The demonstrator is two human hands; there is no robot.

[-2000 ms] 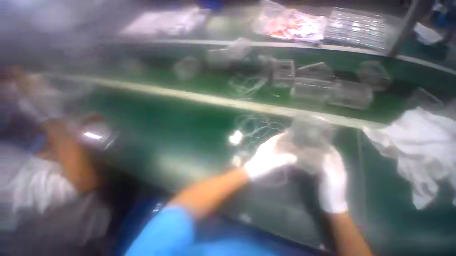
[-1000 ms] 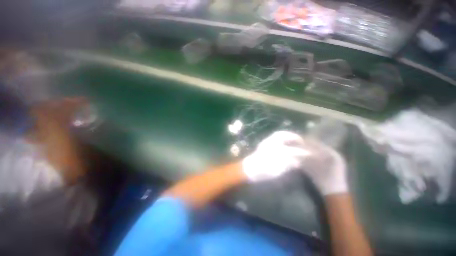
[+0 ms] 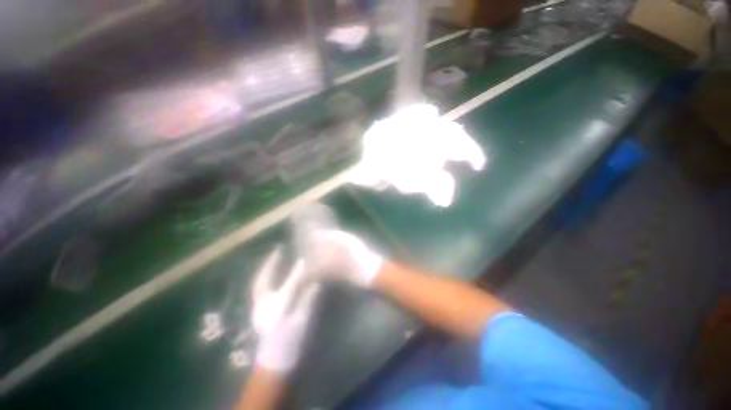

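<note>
The picture is blurred. My right hand [image 3: 341, 256], in a white glove, is at a clear plastic box [image 3: 311, 220] near the pale rail and appears to grip its near end. My left hand [image 3: 280, 312], also gloved, is just left of it, its fingers partly spread and pointing at the right hand. Whether it holds anything is unclear. Small white end pieces [image 3: 211, 327] lie on the green surface left of my left hand. Faint wire leads near them are hard to make out.
A bright white cloth heap [image 3: 417, 152] lies beyond my hands, by a post [image 3: 410, 56]. Clear boxes [image 3: 308, 156] stand on the belt behind the pale rail [image 3: 160, 276]. A cardboard carton [image 3: 669, 28] is far right; a blue item [image 3: 605, 180] is below the bench edge.
The view has swung to the right, so the cloth and hands appear further left and the neighbouring worker is out of view. My hands, overlapping a second ago, are now side by side.
</note>
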